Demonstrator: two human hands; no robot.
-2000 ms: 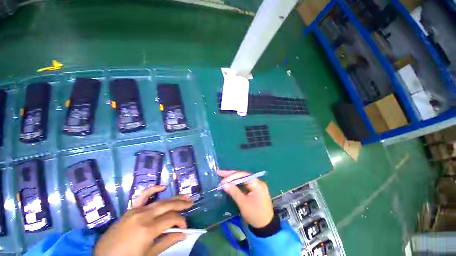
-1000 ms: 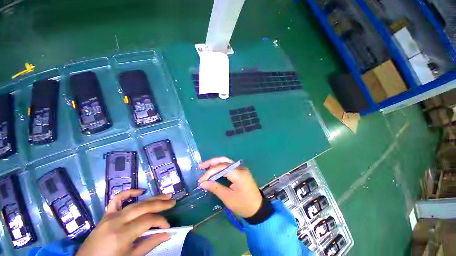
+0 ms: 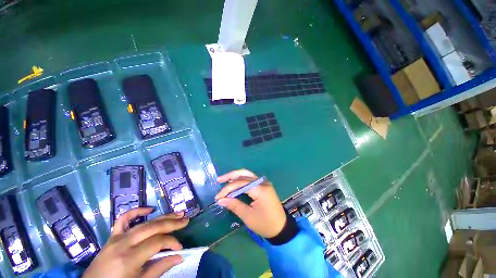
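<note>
Black phone units lie in the pockets of a clear blister tray [image 3: 111,150] at the left. My right hand [image 3: 254,209] holds slim tweezers [image 3: 246,187] like a pencil, beside the nearest unit [image 3: 176,184] of the lower row; their tip is too small to see clearly. My left hand [image 3: 136,244] holds a white dotted sticker sheet [image 3: 182,263] under its fingers, with a fingertip at the bottom end of that unit. It partly covers the neighbouring unit [image 3: 127,190].
Small black pads [image 3: 263,129] and a long black pad strip [image 3: 283,87] lie on the green mat. A white post [image 3: 237,24] rises behind. A second tray [image 3: 348,228] holds dark parts beyond the table's right edge. Blue shelving [image 3: 389,65] stands at the upper right.
The whole view has shifted, so tray and pads appear further left and higher than two seconds ago. The tweezers now lie closer along my right fingers. Both hands stay beside the same unit.
</note>
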